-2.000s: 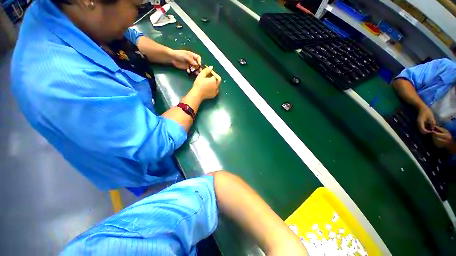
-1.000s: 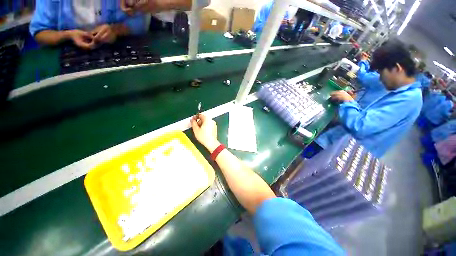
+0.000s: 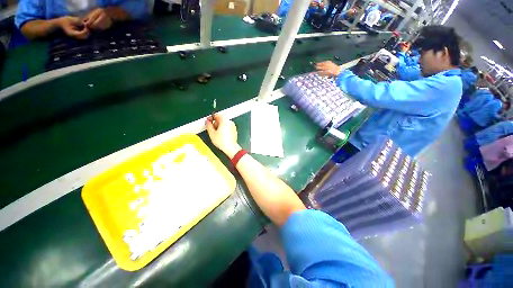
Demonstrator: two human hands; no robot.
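My right hand [image 3: 222, 133], with a dark red wrist strap [image 3: 239, 157], is at the whitish edge strip, just beyond the upper right corner of the yellow tray [image 3: 98, 194]. Its fingertips hold a thin, pointed thing upright, likely the tweezers [image 3: 214, 108]; it is small and blurred. Many small white pieces [image 3: 169, 194] lie in the tray. The white sheet [image 3: 265, 130] lies flat on the green bench to the right of my hand. My left hand is out of the picture.
Small black units [image 3: 203, 78] lie on the green belt. A white post [image 3: 284, 50] stands beyond the sheet. Blister trays [image 3: 323, 97] and a green and silver spool [image 3: 335, 134] lie farther right, with stacked trays [image 3: 368, 188] below. A person in blue reaches over the blister trays.
The view has swung right from the left neighbour to the tray and my right hand. Since one second ago, the neighbour at right has extended an arm over the blister trays. My grip looks the same.
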